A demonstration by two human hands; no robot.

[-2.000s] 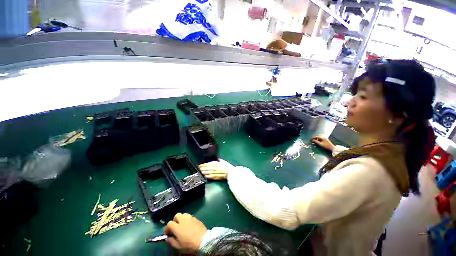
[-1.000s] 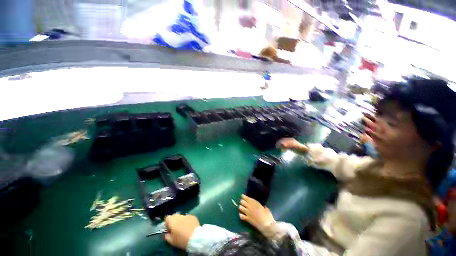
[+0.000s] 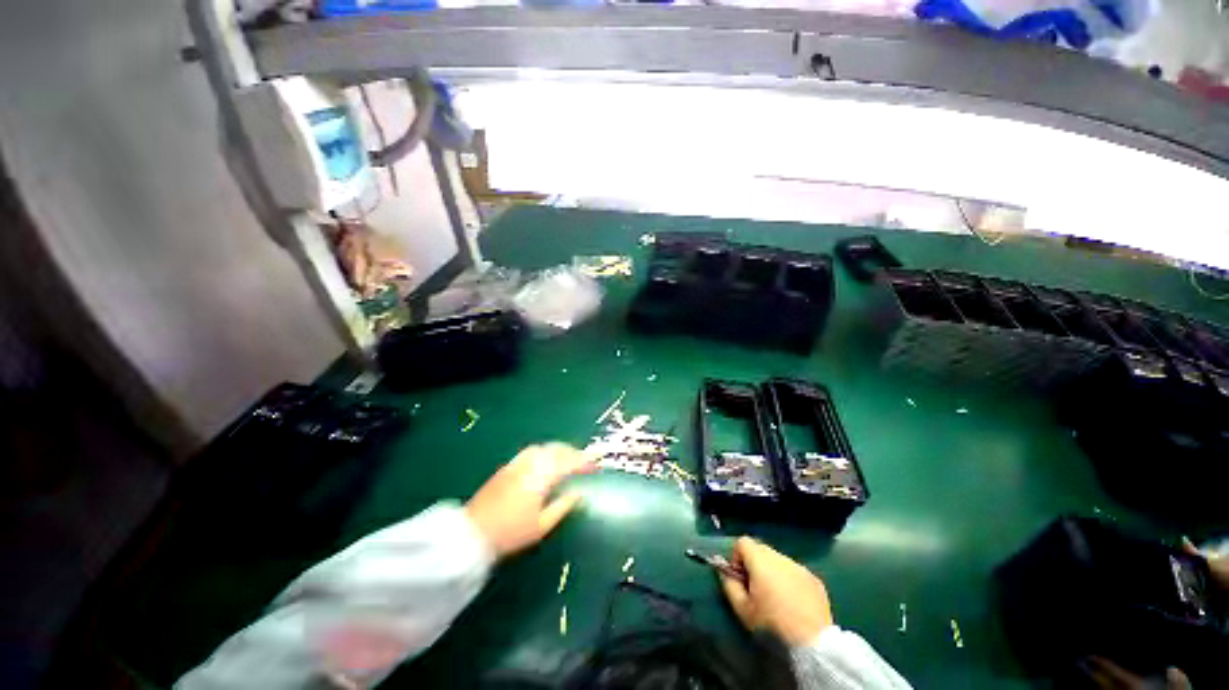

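My left hand (image 3: 526, 499) reaches over the bench with its fingers apart, its fingertips at the left edge of a pile of pale strips (image 3: 636, 448). It holds nothing that I can see. My right hand (image 3: 779, 593) is closed on dark tweezers (image 3: 712, 561), whose tip points left, low over the bench. Two black frame stacks (image 3: 775, 502) stand side by side behind my right hand, with pale detail at their near ends. A thin dark outline (image 3: 654, 590), perhaps a single frame, lies between my hands, partly hidden by dark hair at the bottom edge.
Black stacks stand at the left (image 3: 303, 445), rear left (image 3: 449, 351) and rear middle (image 3: 735, 299). Clear bags (image 3: 558, 298) lie at rear left. A long row of frames (image 3: 991, 337) runs rear right. Another person's hands hold a black stack (image 3: 1098, 586) at the right edge. Scraps dot the green mat.
The view has swung left. My left hand has come into view at the strip pile. My right hand still holds the tweezers. The other person's face is out of view.
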